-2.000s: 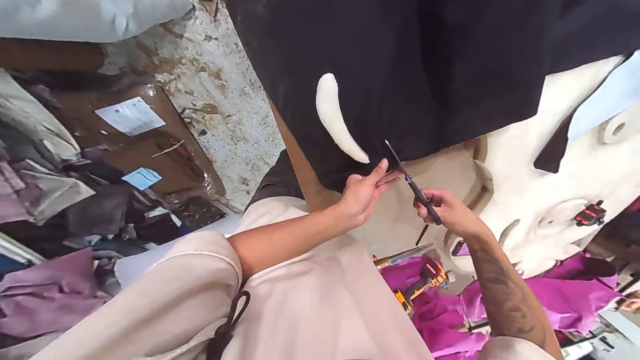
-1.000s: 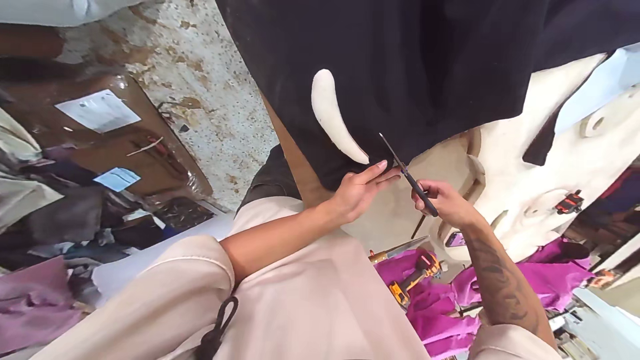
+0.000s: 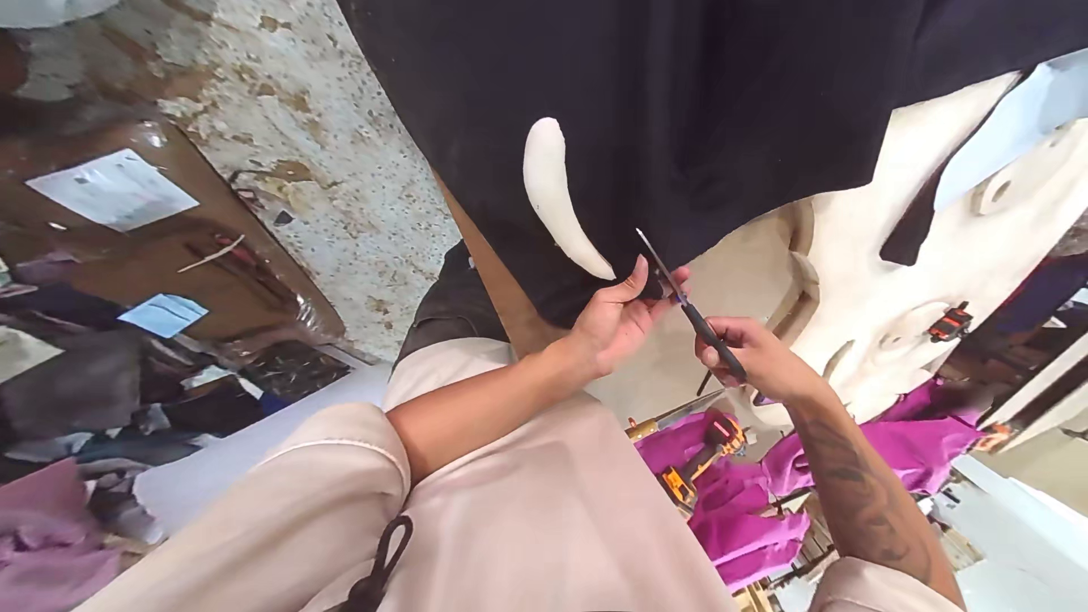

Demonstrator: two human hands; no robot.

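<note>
My right hand (image 3: pixel 748 357) is closed around the dark handles of a pair of scissors (image 3: pixel 693 314), whose blades point up and to the left at the near edge of a black fabric sheet (image 3: pixel 680 119). My left hand (image 3: pixel 616 323) is at that edge, thumb up, with a bit of the black fabric between thumb and fingers, just left of the blades. A curved, off-white crescent-shaped piece (image 3: pixel 552 200) lies on the fabric, its lower tip close to my left thumb. How far the blades are apart is hard to tell.
A pale board with cut-outs (image 3: pixel 858 297) lies under the fabric at right, bearing a red and black tool part (image 3: pixel 950 323). Below are a yellow cordless power tool (image 3: pixel 701 463) and magenta material (image 3: pixel 752 510). A wrapped brown panel (image 3: pixel 170 246) and fabric scraps (image 3: pixel 76 382) lie at left.
The scissors and both hands stay near the same edge of the black fabric, beside the lower tip of the crescent piece. The view has shifted slightly.
</note>
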